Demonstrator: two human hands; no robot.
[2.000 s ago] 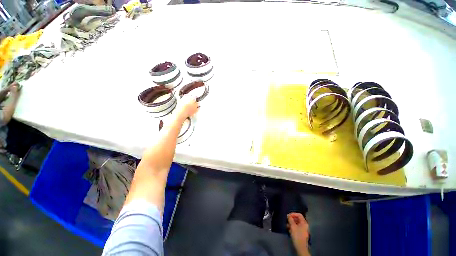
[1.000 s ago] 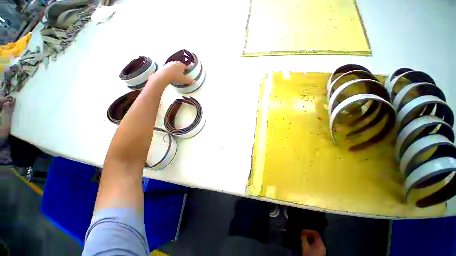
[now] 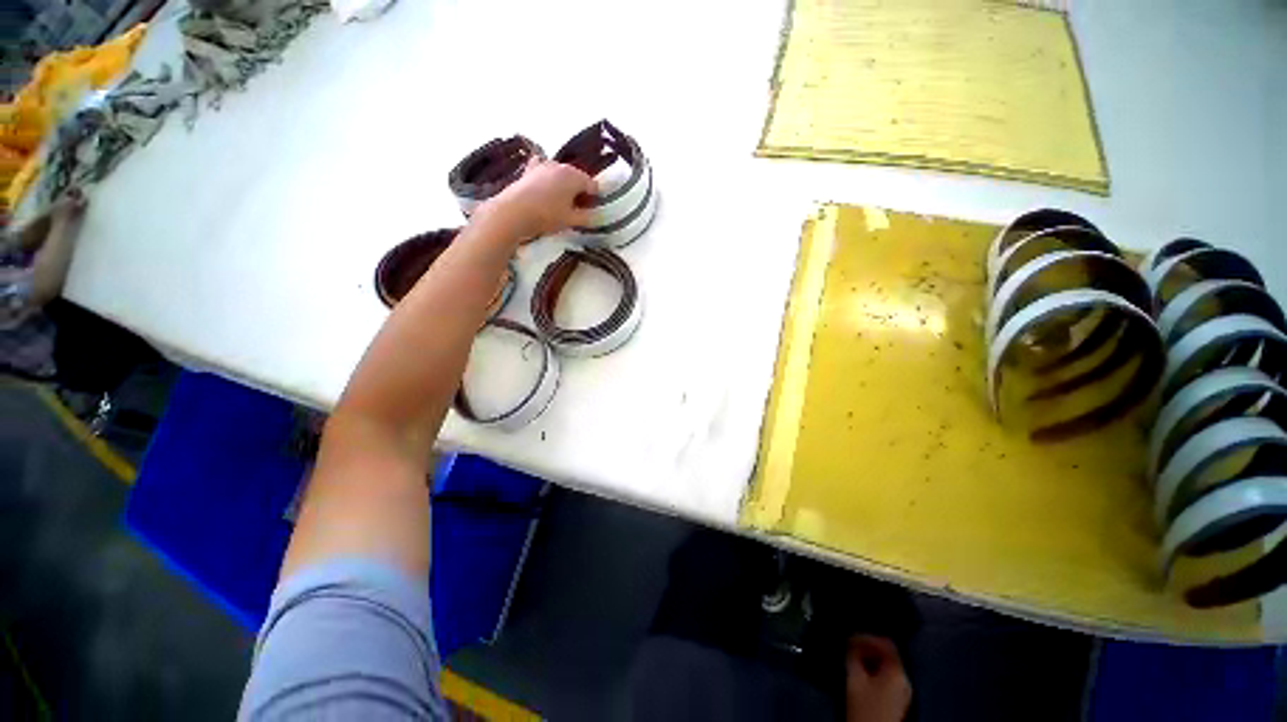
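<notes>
Several rolled bands, white outside and dark brown inside, stand grouped on the white table. My left hand [image 3: 558,200] reaches over them, its fingers curled on the near left rim of the far right rolled band [image 3: 628,209]; the fingertips are partly hidden. A pale pointed end shows inside that band. My forearm partly covers the left rolled band [image 3: 409,265]. The near rolled band [image 3: 511,378] and the middle right one [image 3: 590,327] are untouched. My right hand [image 3: 878,680] is low by my lap, dark and cut off by the bottom edge; its grip is unclear.
Open coiled strips [image 3: 1080,332] stand on the yellow board [image 3: 903,409] at right. A paler yellow board [image 3: 939,92] lies beyond it. Grey-beige strips [image 3: 240,50] are heaped far left, near another person's arm [image 3: 59,247]. A blue bin [image 3: 212,487] stands below the table edge.
My left hand has moved from the middle right rolled band to the far right one. My right hand stays low by my lap. The view has shifted, bringing the farther yellow board in.
</notes>
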